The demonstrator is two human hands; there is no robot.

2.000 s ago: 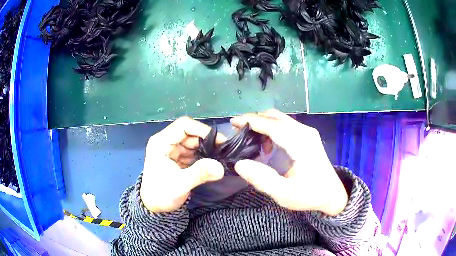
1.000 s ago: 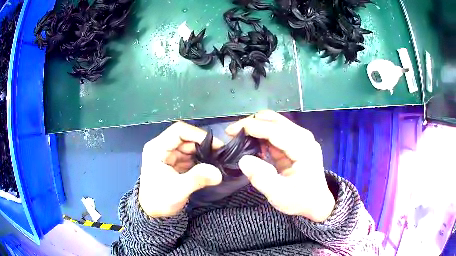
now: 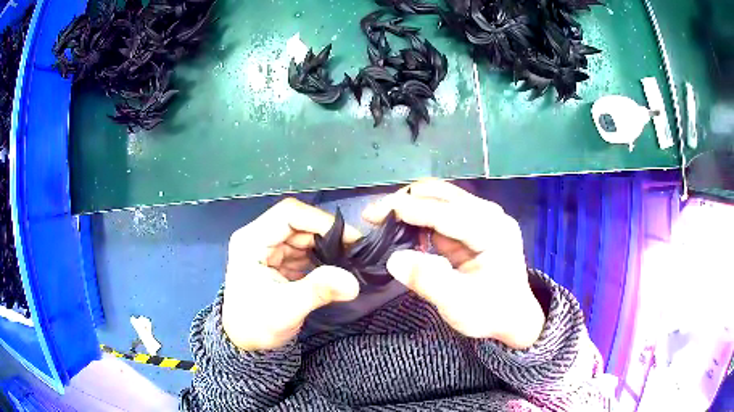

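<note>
A joined hair part [image 3: 369,251], black, glossy and spiky, is pinched between both hands over the lap, in front of the bench edge. My left hand [image 3: 282,273] holds its left end between thumb and fingers. My right hand [image 3: 460,261] holds its right end the same way. The fingers hide parts of both ends. A small loose group of black hair pieces [image 3: 402,76] lies at the middle of the green bench.
Larger heaps of black hair parts lie at the bench's left [image 3: 133,52] and upper right [image 3: 515,36]. The white glue bottle [image 3: 626,121] lies at right beside white strips [image 3: 657,113]. A blue bin [image 3: 44,161] with black parts stands far left of the green bench [image 3: 241,173].
The bench view has shifted slightly left since the oldest frame. Both hands keep their pinch on the hair part, with only slight finger and thumb movement.
</note>
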